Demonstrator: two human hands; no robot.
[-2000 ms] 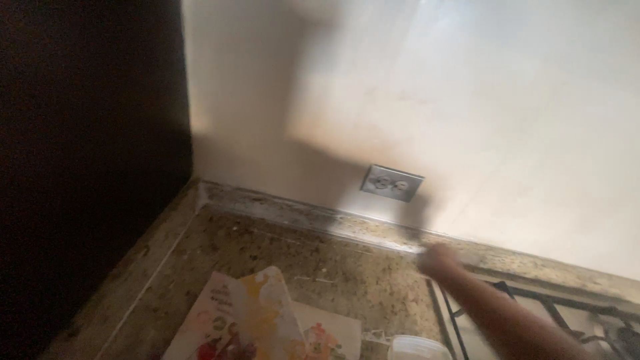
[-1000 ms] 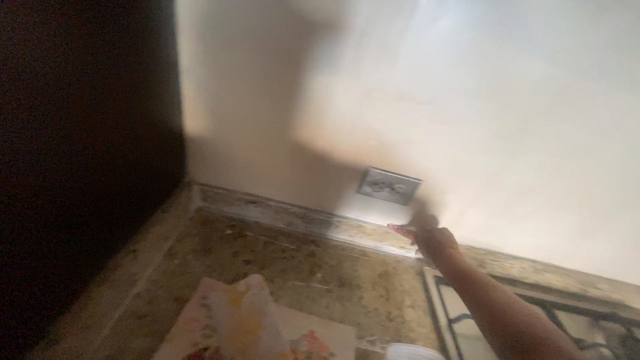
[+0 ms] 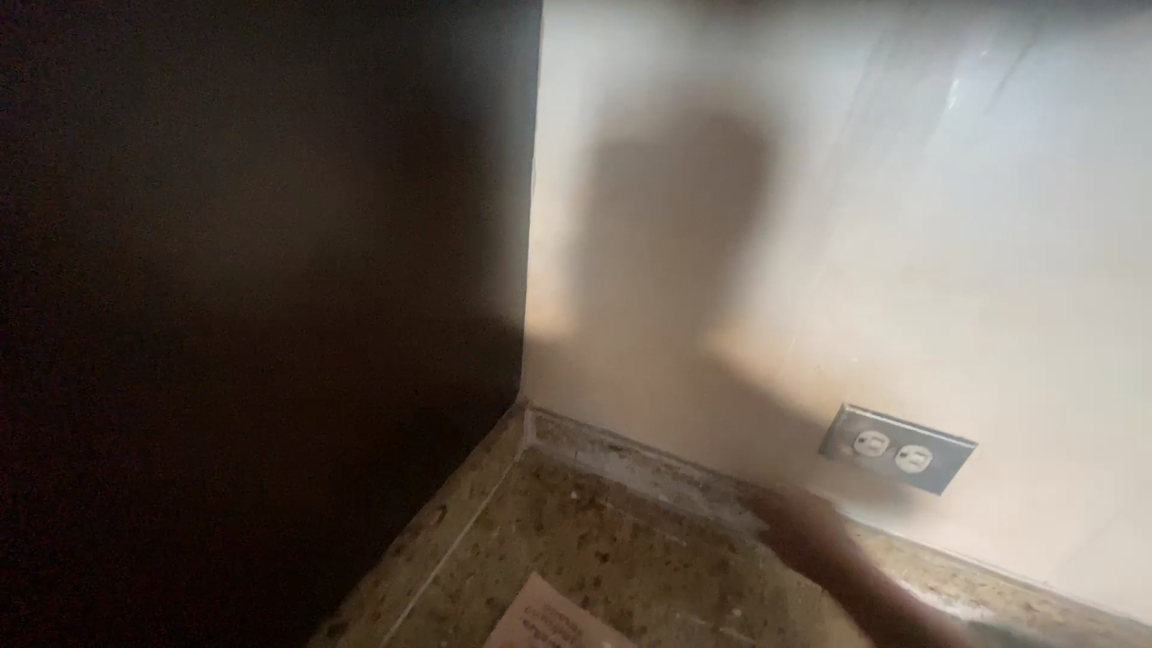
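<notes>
My right hand (image 3: 765, 504), blurred and dim, lies along the speckled stone backsplash ledge (image 3: 639, 472) at the foot of the pale wall (image 3: 990, 270). Its forearm comes in from the lower right, passing below the metal-plated electrical outlet (image 3: 898, 450). The fingers are too blurred to tell whether they hold anything. My left hand does not show. A printed paper or packet (image 3: 558, 621) is partly in view on the speckled countertop (image 3: 594, 549) at the bottom edge.
A tall dark panel (image 3: 270, 270) fills the left side and meets the wall in the corner. Another ledge (image 3: 450, 513) runs along the panel's foot. My shadow falls on the wall.
My right hand has moved left along the ledge, from below the outlet's right side toward the corner. The view has swung left; the stove grate and white container are out of frame.
</notes>
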